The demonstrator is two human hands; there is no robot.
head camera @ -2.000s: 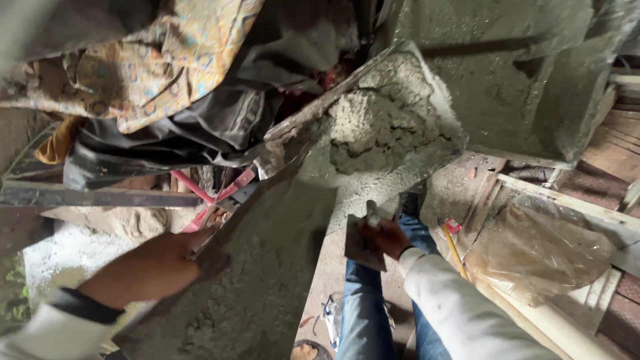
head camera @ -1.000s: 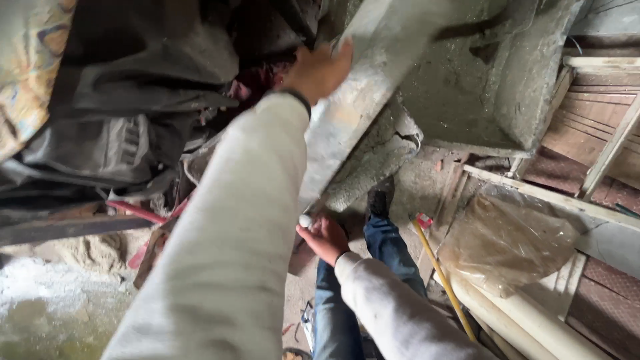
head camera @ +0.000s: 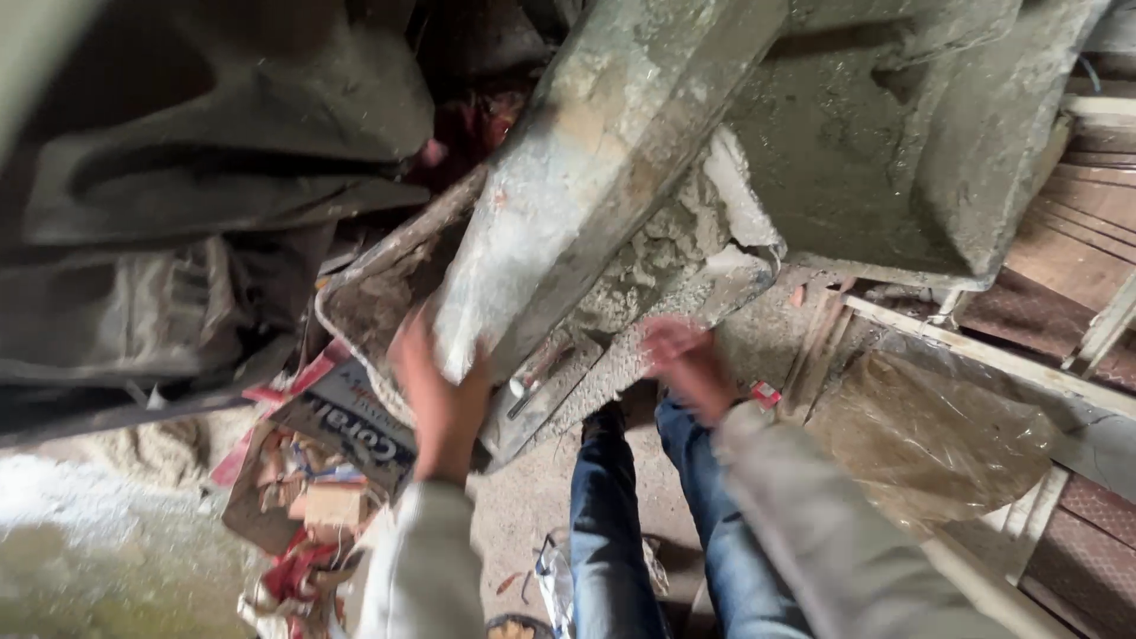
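A long, mortar-smeared trough-like piece (head camera: 568,195) lies slantwise across a shallow tray (head camera: 355,275), which is coated with mortar. My left hand (head camera: 439,390) grips its lower end, thumb on one side and fingers on the other. Lumpy wet mortar (head camera: 657,248) shows in the tray to the right of it. A trowel (head camera: 541,368) with a pale handle end rests at the tray's near corner, partly hidden. My right hand (head camera: 688,359) is blurred at the tray's near right rim; its fingers are unclear, and no tool shows in it.
A large mortar-stained tub (head camera: 852,160) stands at upper right. Dark covers (head camera: 222,195) hang at left. A cardboard box (head camera: 355,435) of scraps lies lower left. Clear plastic sheeting (head camera: 923,435) and pale frames (head camera: 985,355) lie at right, near my legs (head camera: 612,532).
The trowel, in my right hand two seconds ago, now rests at the tray. My left hand has come down from higher on the trough-like piece to its lower end. The box has come into view.
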